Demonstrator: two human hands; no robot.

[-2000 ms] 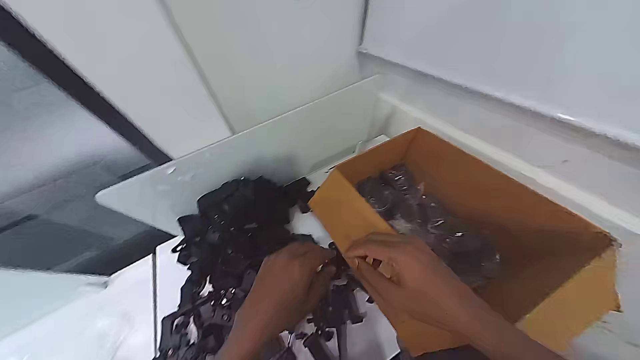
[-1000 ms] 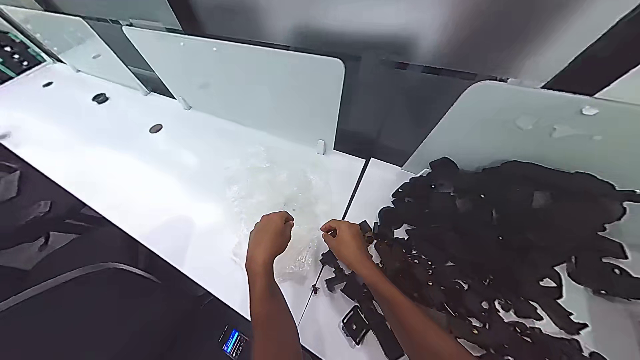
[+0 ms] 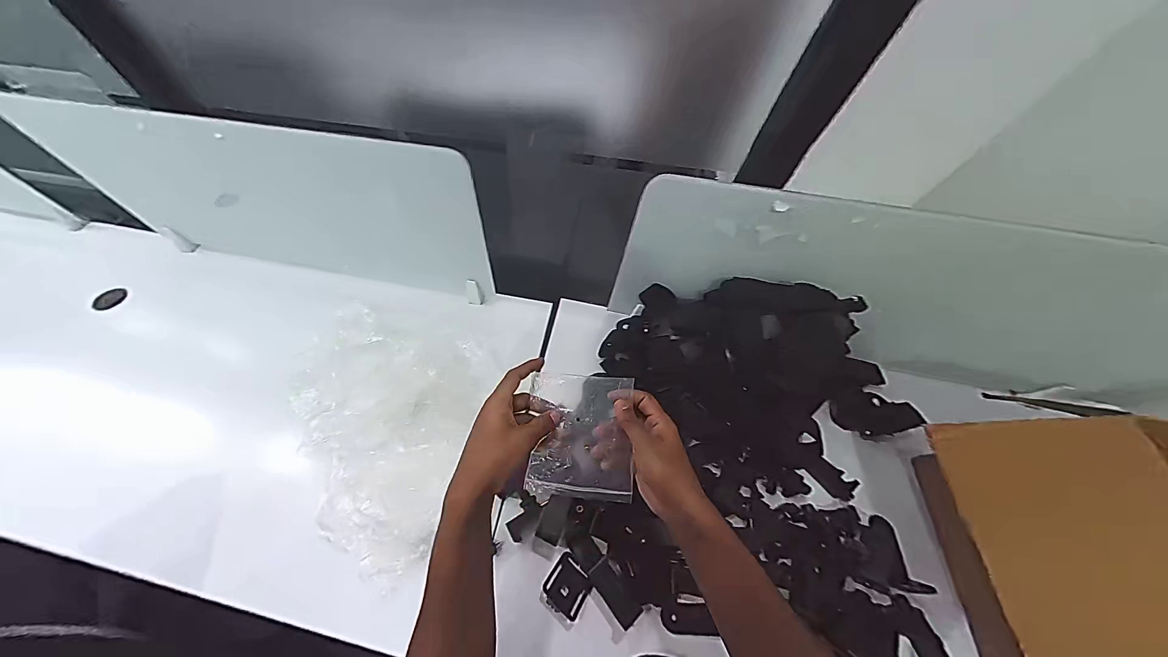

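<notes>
A small clear plastic bag [image 3: 581, 465] is stretched between my two hands, above the seam between two white tables. My left hand [image 3: 511, 429] pinches its left side between thumb and finger. At its upper right edge, my right hand [image 3: 650, 443] grips it, with fingertips visible through the film. Whether anything small lies inside the bag, I cannot tell. A large heap of black plastic parts and straps [image 3: 757, 365] spreads behind and to the right of my right hand. Left of my left hand lies a loose pile of clear plastic bags [image 3: 383, 438].
An open cardboard box [image 3: 1058, 511] stands at the right edge. Frosted glass partitions [image 3: 328, 201] run along the back of the white table [image 3: 91, 438]. A round black cable grommet [image 3: 109, 298] is set in the tabletop at left.
The view has swung left from the box, then partly back right. My hands were over the box's edge, then apart near the clear pile; now they hold a clear bag between them.
</notes>
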